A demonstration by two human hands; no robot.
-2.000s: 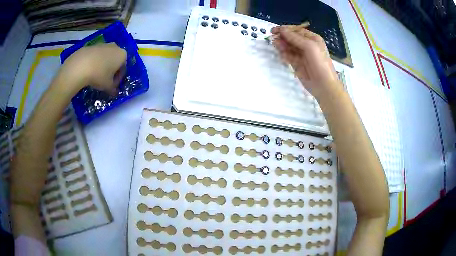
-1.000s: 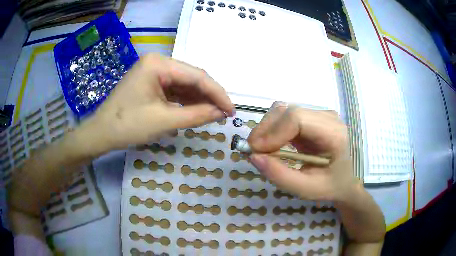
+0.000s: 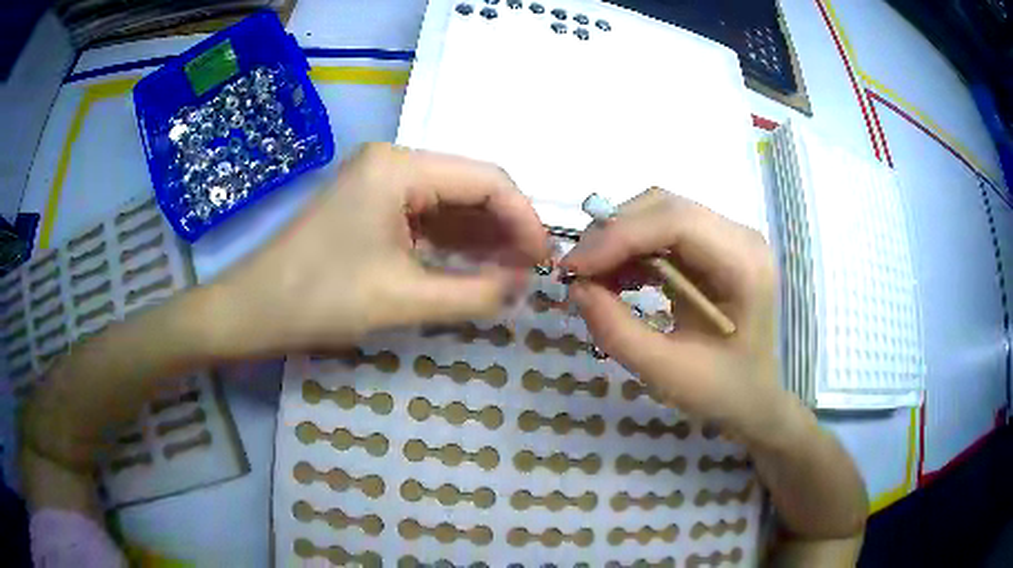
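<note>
My left hand (image 3: 417,250) and my right hand (image 3: 694,294) meet fingertip to fingertip over the top of the slotted board (image 3: 398,422). A small silver metal cap (image 3: 543,267) shows at my left fingertips, partly hidden and blurred. My right thumb and finger pinch a small dark round part (image 3: 568,276). The stick tool (image 3: 695,297) is also in my right hand, its pale tip pointing up and left. A few round parts show in board slots, mostly hidden under my right hand.
The blue bin (image 3: 318,117) of metal caps is at the upper left. The white tray (image 3: 578,122) with dark parts along its top is beyond the board. Stacked white blister trays (image 3: 866,266) are at right, a black tray (image 3: 711,28) behind, a second slotted board (image 3: 211,427) at left.
My left hand came from the bin to the board's top. My right hand came from the white tray with the stick. Since the middle frame the fingertips have met and the stick's tip swung upward.
</note>
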